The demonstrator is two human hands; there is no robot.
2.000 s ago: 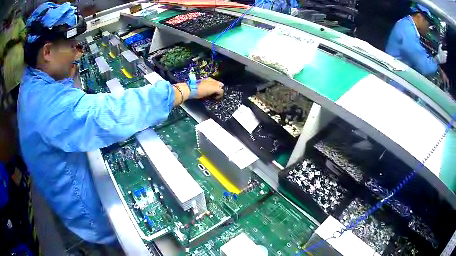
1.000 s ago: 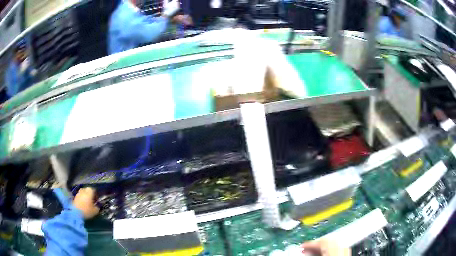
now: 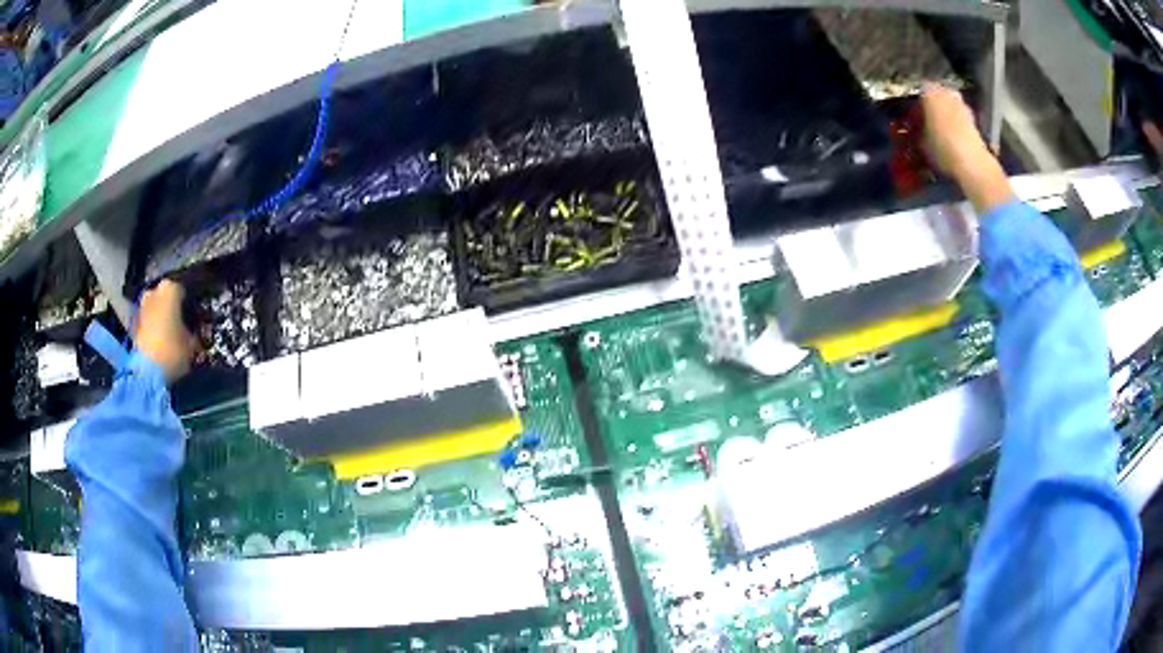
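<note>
My left hand (image 3: 163, 332) is at the front edge of a black bin of small silver and dark parts (image 3: 230, 319) at the left. Its fingertips are turned away, so its grip is hidden. My right hand (image 3: 950, 128) reaches into the bin of bright red parts (image 3: 908, 151) at the upper right; its fingertips are partly hidden. Green circuit boards (image 3: 638, 421) lie side by side below the bins. They bear finned heatsinks (image 3: 383, 383) with yellow base strips and long silver-white heatsinks (image 3: 370, 587).
A bin of yellow-and-black parts (image 3: 561, 230) and a bin of silver parts (image 3: 364, 287) stand behind the boards. A dotted white strip (image 3: 695, 191) hangs from the shelf (image 3: 255, 64). A coiled blue cord (image 3: 313, 147) hangs at the left.
The view has turned from the neighbouring worker to the bins and boards, then tilted lower. My right hand has moved from over the boards up to the red parts. My left hand stays by the left bins.
</note>
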